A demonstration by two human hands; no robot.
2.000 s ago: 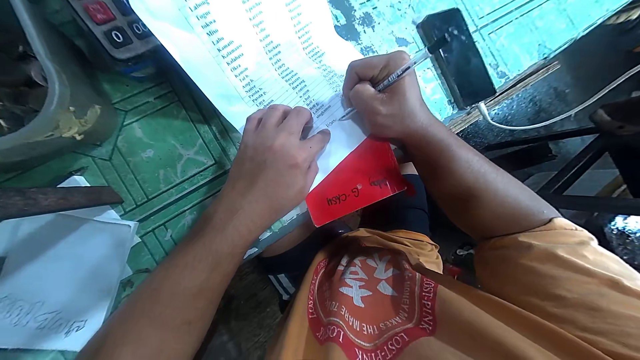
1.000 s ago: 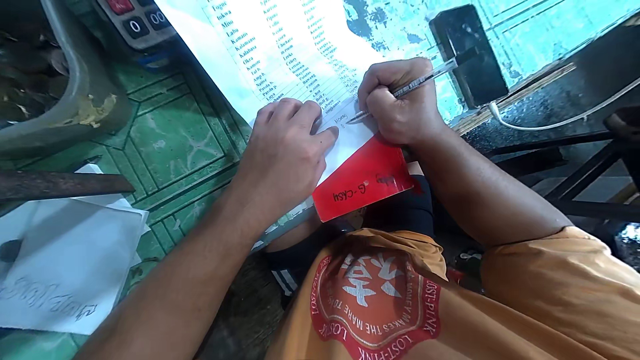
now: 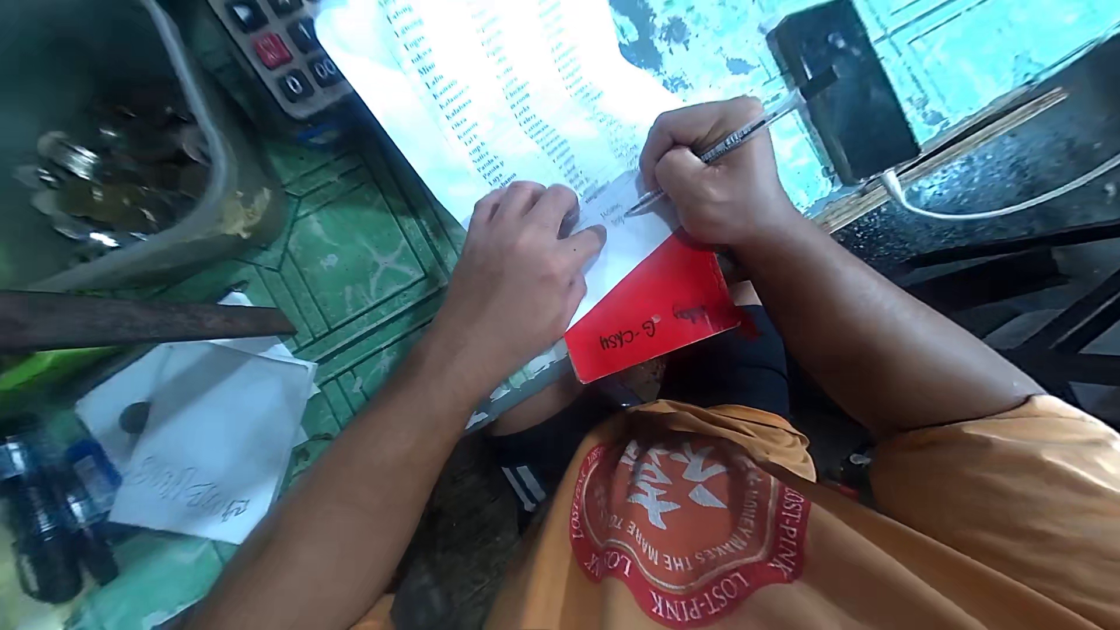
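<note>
A white sheet of paper (image 3: 560, 114) with printed columns of words lies on the green patterned table top (image 3: 367, 254). My right hand (image 3: 722, 171) grips a pen (image 3: 739, 136), its tip at a few handwritten marks near the sheet's lower end. Flat on that same end rests my left hand (image 3: 525, 262), fingers slightly bent, holding nothing. Under the paper, a red card or booklet (image 3: 652, 311) with handwriting sticks out between my two hands at the table edge.
A plastic container (image 3: 232, 175) of coins and a calculator (image 3: 289, 52) are at upper left. Below lie a wooden bar (image 3: 140, 321), white papers (image 3: 214, 437) with writing and a dark flashlight-like object (image 3: 44, 516). A black phone (image 3: 844, 92) with a white cable (image 3: 989, 208) lies at right.
The pen tip has moved a little along the lower end of the sheet, and more handwritten marks show there. My left hand has stayed on the paper.
</note>
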